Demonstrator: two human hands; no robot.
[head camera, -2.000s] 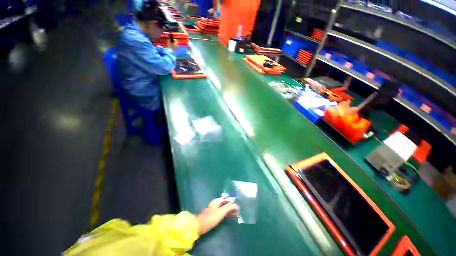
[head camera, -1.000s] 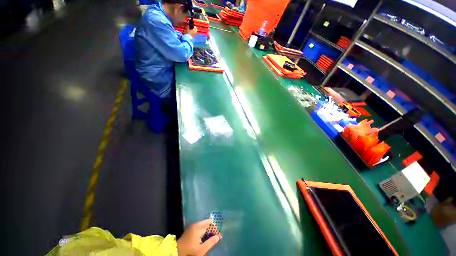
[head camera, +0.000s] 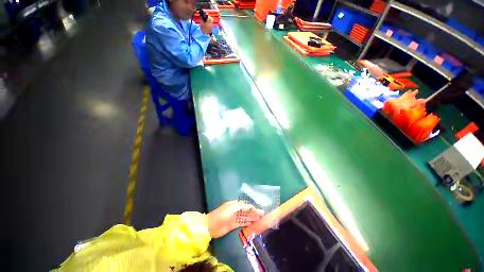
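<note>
My left hand (head camera: 229, 218), bare below a yellow sleeve, holds a clear sticker sheet (head camera: 247, 214) with rows of small dark dots. Its fingertips are by the corner of an orange-red tray (head camera: 277, 212); I cannot tell if they touch it. The tray carries a black glossy display panel (head camera: 308, 243), tilted in view and cut off by the bottom edge. A clear plastic piece (head camera: 263, 195) lies on the bench just beyond my hand. My right hand is not in view.
Clear plastic sheets (head camera: 228, 123) lie farther up the green bench (head camera: 297, 114). A person in blue (head camera: 172, 50) sits at the far left side. On the right are a blue tray (head camera: 366, 94), orange-red pieces (head camera: 411, 114), a metal box (head camera: 457, 159) and shelving.
The tray with the panel has moved left, from the right part of the bench to beside my left hand. My left hand still holds the dotted sheet. The camera view has shifted.
</note>
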